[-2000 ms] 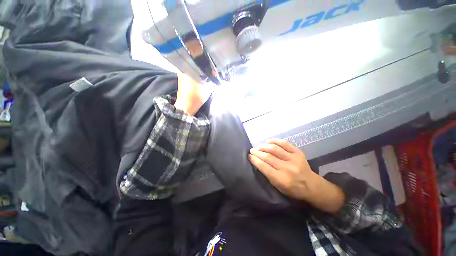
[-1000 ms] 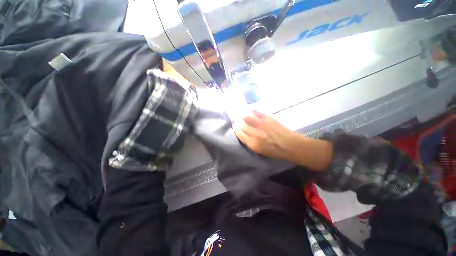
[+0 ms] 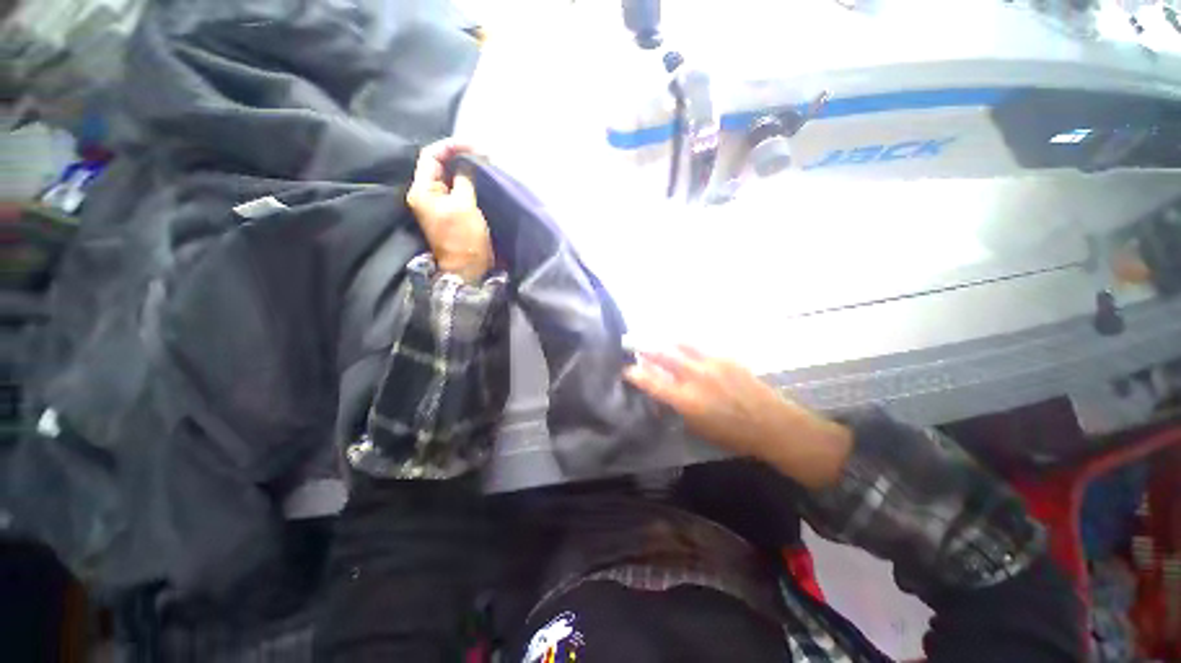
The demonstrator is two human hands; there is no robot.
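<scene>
A dark grey garment [image 3: 246, 324] is heaped at the left, with a small white label [image 3: 260, 207] on it. Its sleeve [image 3: 566, 317] runs over the table edge, left of the needle area. My left hand [image 3: 449, 214] grips the sleeve's upper part, thumb and fingers closed on the cloth. My right hand [image 3: 712, 399] lies on the lower part of the sleeve with fingers stretched out; its fingertips touch the cloth edge, and whether they pinch it is unclear. The white sewing machine [image 3: 894, 143] with a blue stripe stands beyond, its needle area washed out by glare.
A ruler strip [image 3: 894, 385] runs along the table's front edge. A red basket [image 3: 1065, 505] stands at the lower right. More grey cloth [image 3: 311, 78] is piled at the back left. A dark thin line [image 3: 945, 288] crosses the bright table top.
My left hand has moved away from the needle, left and up, with the sleeve's upper part. The cloth is off the needle area. My right hand has shifted slightly right and down. The view has shifted.
</scene>
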